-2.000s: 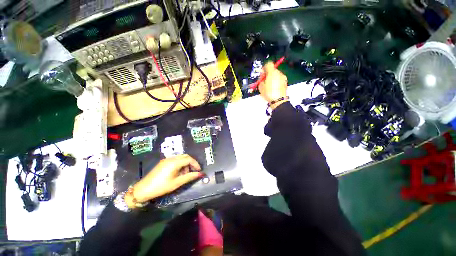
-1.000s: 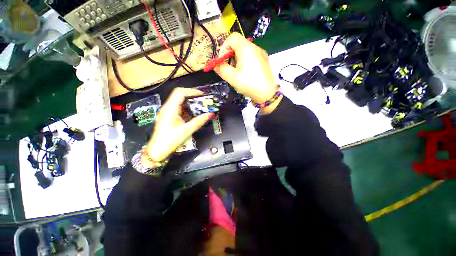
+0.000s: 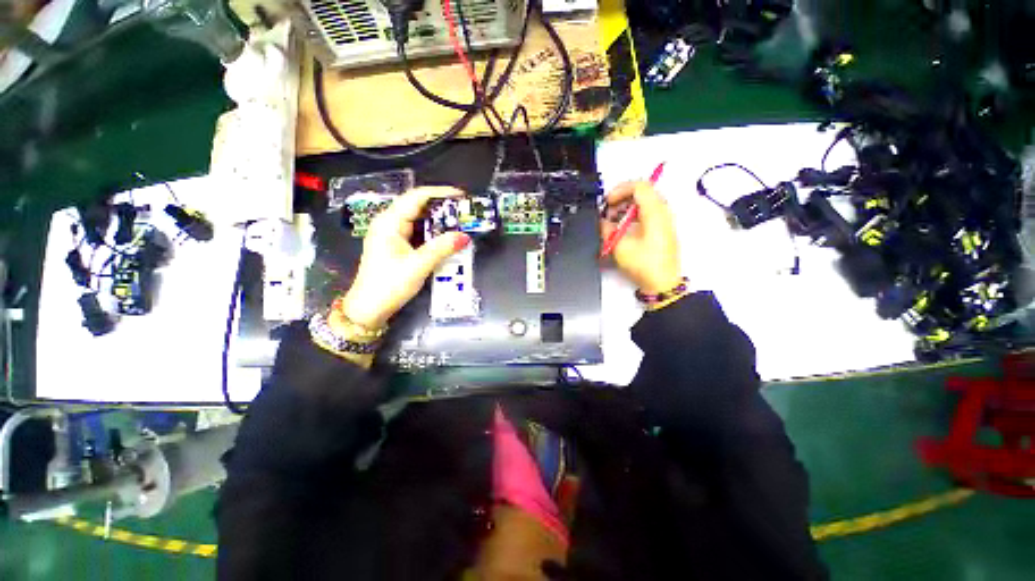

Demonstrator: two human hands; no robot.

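My left hand [image 3: 397,255] holds an open power adapter [image 3: 463,216] between thumb and fingers, its white, blue and yellow components showing, above the socket panel [image 3: 454,286]. The panel is set in the black test fixture [image 3: 392,329]. My right hand [image 3: 649,241] grips a pen-length red tool [image 3: 619,232] at the fixture's right edge; whether it is a probe or a screwdriver I cannot tell. Small green circuit boards [image 3: 522,213] sit in the fixture behind the adapter.
A large pile of black adapters [image 3: 908,244] lies right, one adapter [image 3: 763,204] nearer on the white sheet [image 3: 726,306]. A smaller pile [image 3: 119,259] lies left. A power strip [image 3: 259,136] stands left of the tan board [image 3: 375,104], which bears the instrument [image 3: 426,25] and looped cords.
My left hand, empty two seconds ago, now holds the open adapter. My right hand has moved right, away from it, with the red tool. The view has shifted, so the instrument sits higher.
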